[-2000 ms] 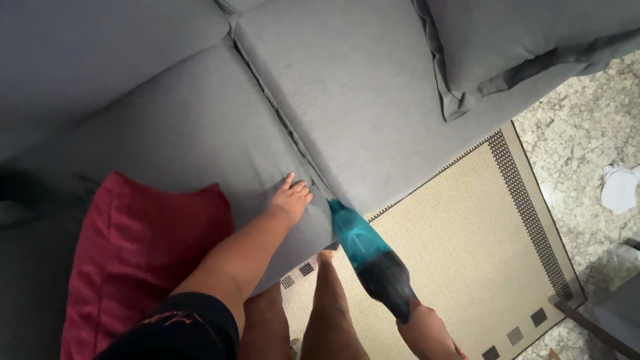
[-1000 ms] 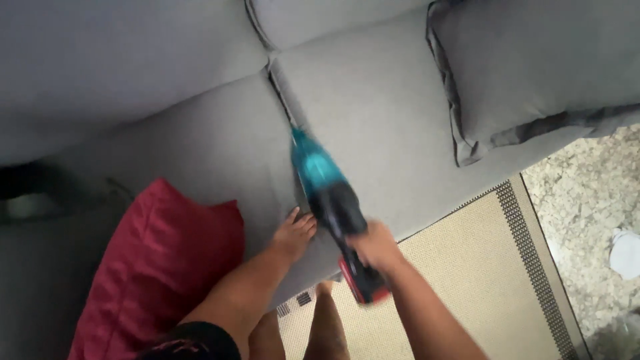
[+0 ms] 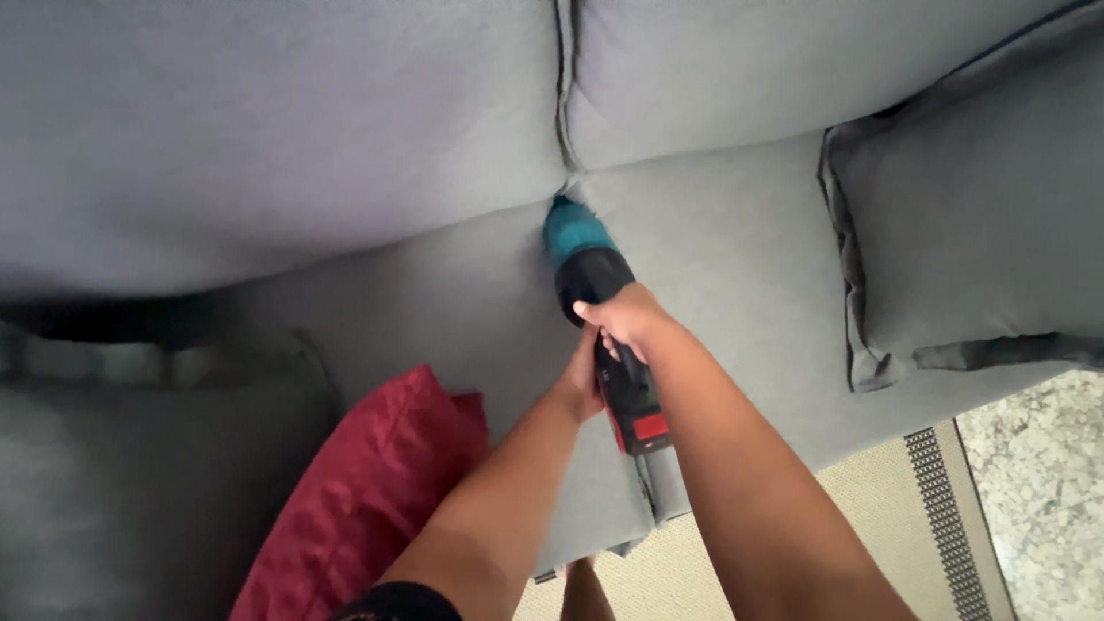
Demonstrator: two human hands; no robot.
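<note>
A handheld cordless vacuum cleaner point(image 3: 595, 276), with a teal translucent nose and a black body with red parts, lies along the seam of a grey fabric sofa point(image 3: 716, 250). Its nose tip touches the spot where the seat cushions meet the backrest cushions. My right hand point(image 3: 628, 317) is closed around its handle. My left hand point(image 3: 586, 375) is against the handle's left side, lower down; its fingers are mostly hidden behind the vacuum, so its hold cannot be told.
A red cushion point(image 3: 371, 492) rests on the seat at the left, beside a dark grey cushion point(image 3: 155, 483). Another grey cushion point(image 3: 975, 233) is at the right. Below lie a beige rug point(image 3: 871, 483) with a dark patterned border and a speckled stone floor point(image 3: 1044, 483).
The vacuum has moved from the sofa's front edge along the seam to the backrest. My left hand, earlier flat on the seat cushion, is now at the vacuum's handle. The view has shifted.
</note>
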